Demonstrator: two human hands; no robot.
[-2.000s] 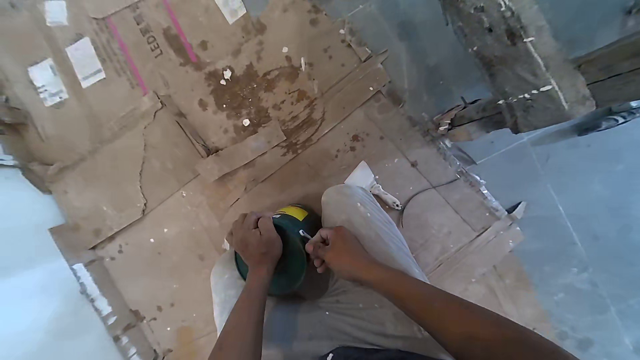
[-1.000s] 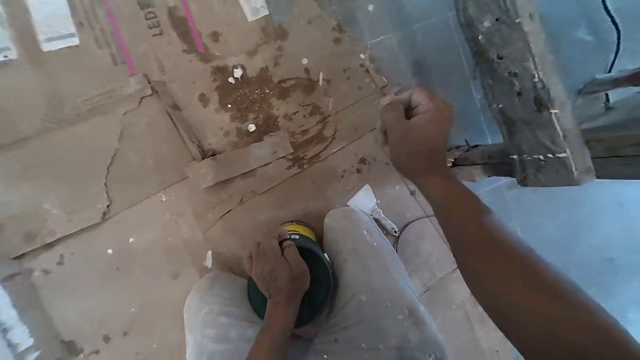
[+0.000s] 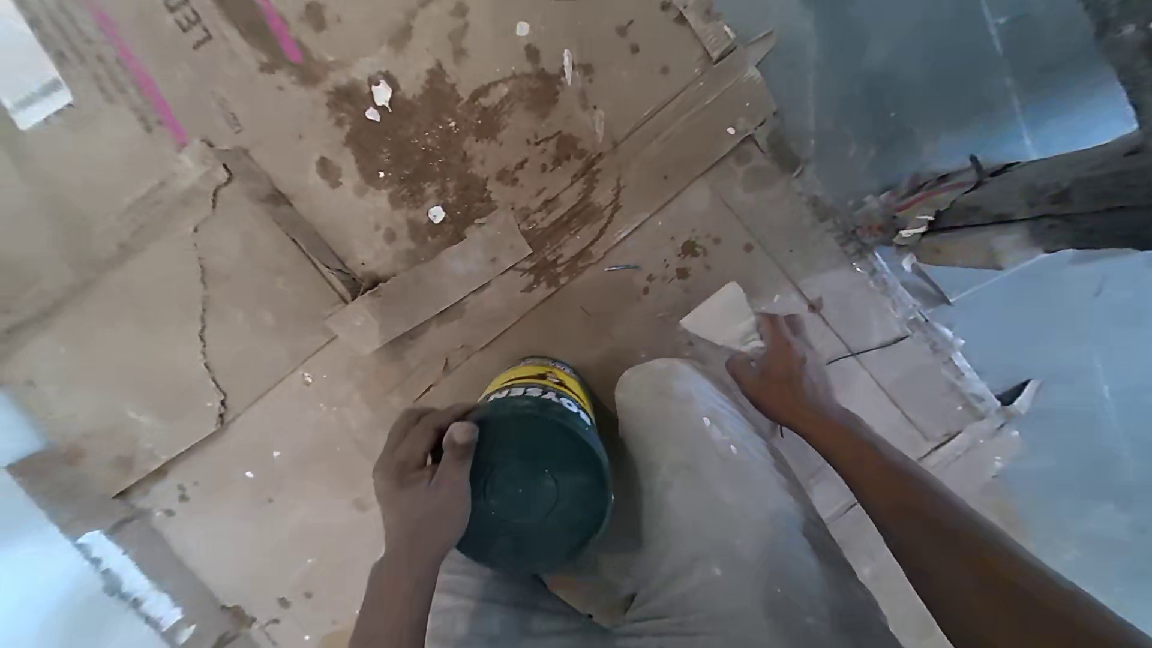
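A round tub with a dark green lid (image 3: 537,486) and a yellow printed band stands between the knees. My left hand (image 3: 423,477) grips its left edge, thumb near the rim of the lid. To the right of the knee, my right hand (image 3: 778,369) is at the handle end of a putty knife with a broad, whitish blade (image 3: 725,317). The fingers are curled round the handle, which they mostly hide. The blade points up and left, just above the cardboard.
Taped cardboard sheets (image 3: 270,378) with wet brown stains and white flecks cover the floor. A loose cardboard strip (image 3: 432,283) lies beyond the tub. A small metal piece (image 3: 621,267) lies near the blade. Rough timber (image 3: 1044,202) juts in at the right.
My right hand was at the tub, then raised as a fist beyond the knee, and is now down at the putty knife, which lay on the cardboard before. My left hand has stayed on the tub.
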